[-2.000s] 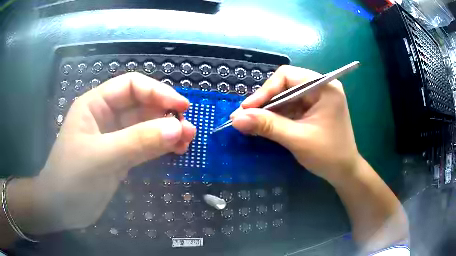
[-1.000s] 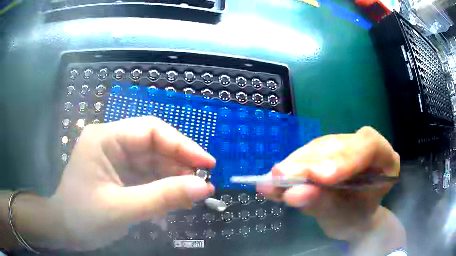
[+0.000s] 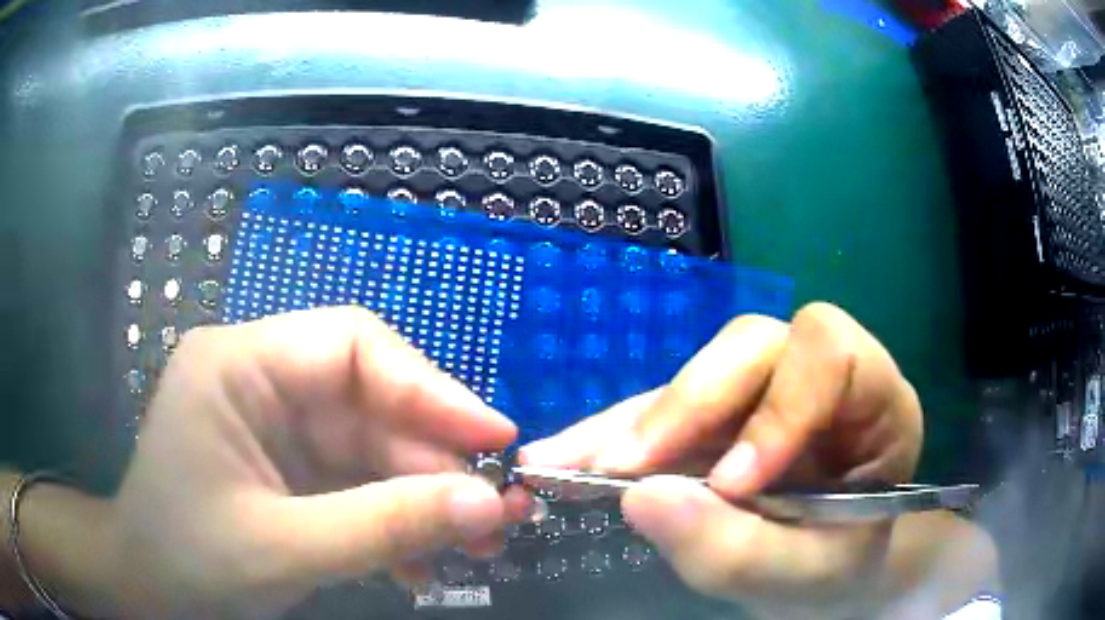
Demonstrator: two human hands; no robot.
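My left hand (image 3: 327, 448) pinches a small round component (image 3: 491, 469) with a shiny rim between thumb and fingertips. My right hand (image 3: 776, 448) holds silver tweezers (image 3: 848, 494) nearly level, their tip touching or very close to the component's right side. A blue film (image 3: 606, 321) lies over the tray under and beyond my hands. Rows of tiny white pads (image 3: 400, 279) cover its left part; its right part shows tray pockets through it. Whether a pad is at the tweezer tip cannot be told.
The black tray (image 3: 485, 113) holds rows of shiny round parts. A white label (image 3: 452, 597) is at its near edge. Another dark tray edge (image 3: 303, 15) is at the far side. Stacked black trays (image 3: 1012, 182) stand at the right on the green mat (image 3: 836, 194).
My left hand has moved down and right from the film with the component. My right hand has come down, and the tweezer tip has moved from the pads to the component.
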